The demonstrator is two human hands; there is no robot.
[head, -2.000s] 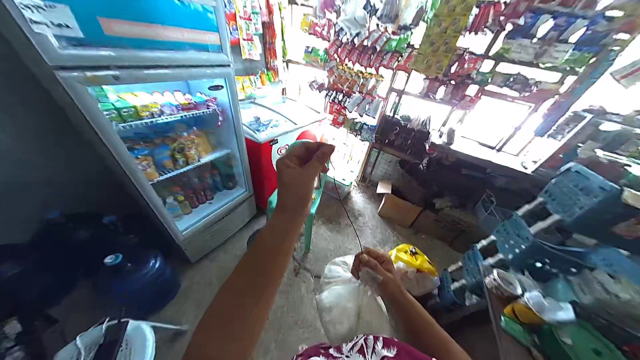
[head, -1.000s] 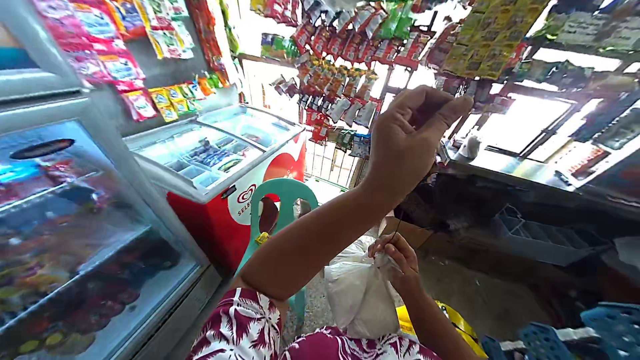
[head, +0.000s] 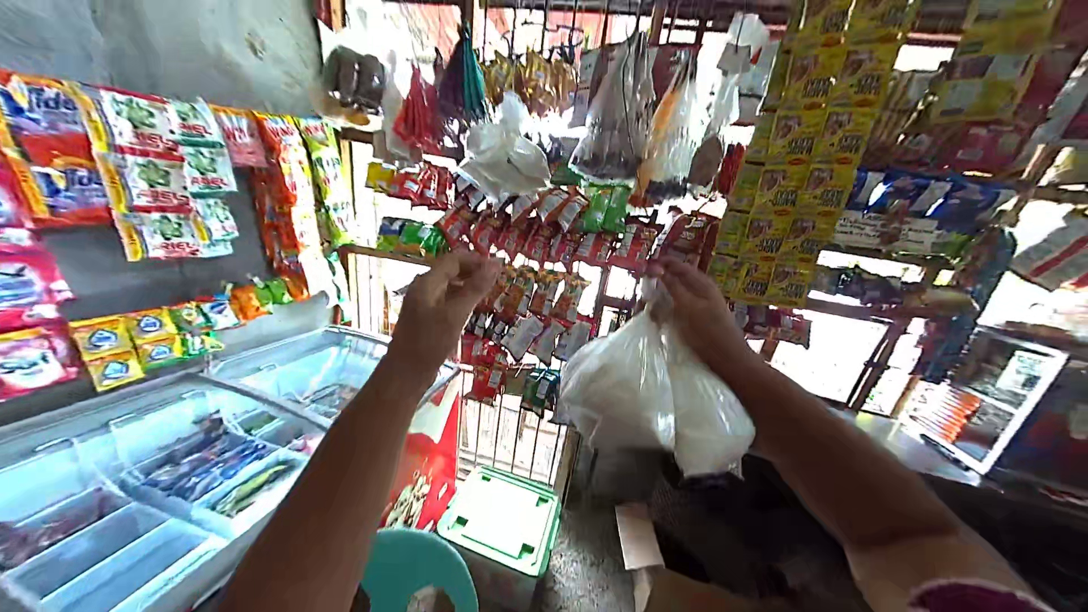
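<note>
My right hand point(head: 693, 310) is closed on the gathered neck of a white plastic bag point(head: 650, 391), which hangs below it with its contents hidden. My left hand point(head: 446, 302) is raised to the left at about the same height, its fingertips close together; whether something thin is between them cannot be made out. Behind both hands hang rows of red and brown sachets point(head: 544, 242). Above them dangle tied clear plastic bags point(head: 616, 119) and a white plastic bag point(head: 506, 153).
A glass-topped chest freezer point(head: 204, 382) stands at the left. Below are a teal plastic chair point(head: 421, 565), a lidded storage box point(head: 501, 514) and a cardboard box point(head: 637, 535). Yellow sachet strips point(head: 799, 161) hang at the right, detergent packets point(head: 153, 174) on the left wall.
The white bag, low near my lap a second ago, is now lifted before the hanging sachets in my right hand. The view has swung up toward the sachet display.
</note>
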